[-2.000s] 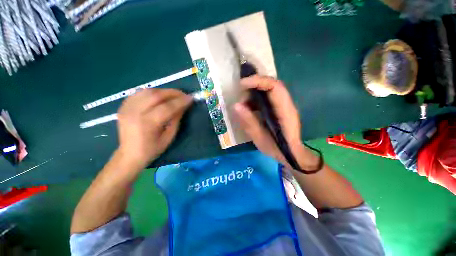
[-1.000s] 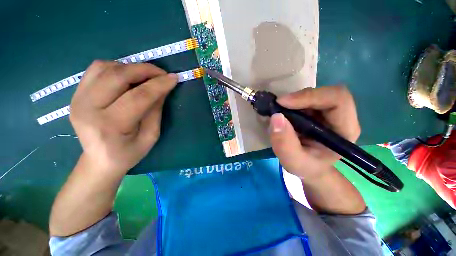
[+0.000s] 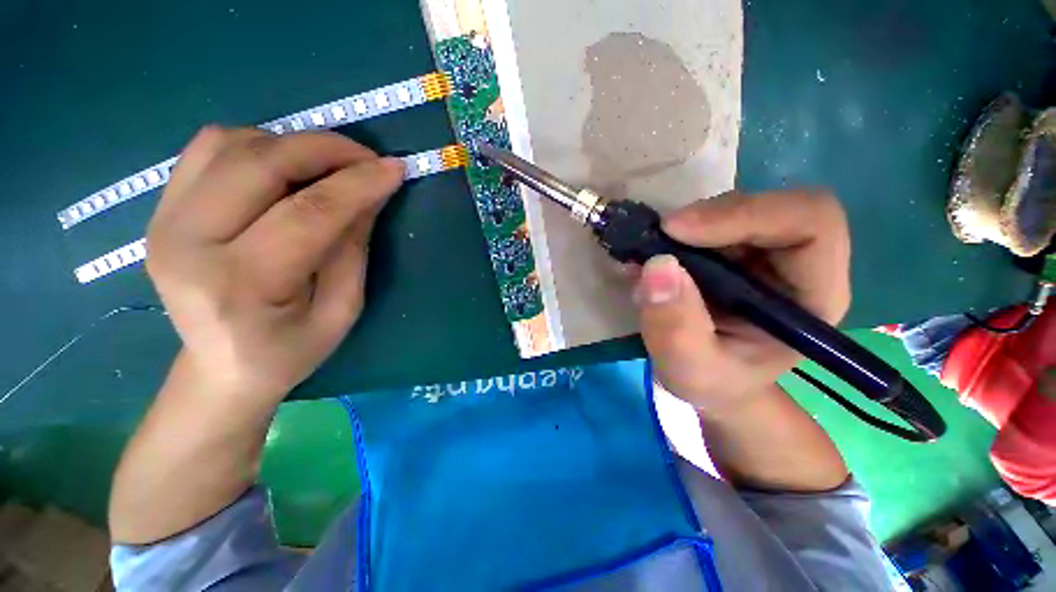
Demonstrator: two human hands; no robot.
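My left hand (image 3: 272, 249) pinches a white LED strip (image 3: 423, 164) near its orange-gold pad end, which meets the green PCB panel (image 3: 492, 191). The strip's other end shows left of the hand. My right hand (image 3: 753, 283) holds the black soldering iron (image 3: 741, 289). Its tip points left at the panel, just right of the pads; whether it touches cannot be told. A second LED strip (image 3: 347, 110) lies above, its pads at the panel's edge. The panel lies along the left side of the pale work board (image 3: 614, 266).
A round tin with yellowish-brown inside (image 3: 984, 174) stands at the far right. A thin silvery wire (image 3: 70, 345) trails on the green bench (image 3: 290, 46) at left. A person's red sleeve (image 3: 1002, 382) shows at the right edge. My blue apron (image 3: 521, 474) is at the bench's front edge.
Since two seconds ago the iron has swung from pointing up the board to pointing left at the panel. Since one second ago its tip has shifted slightly right of the pads.
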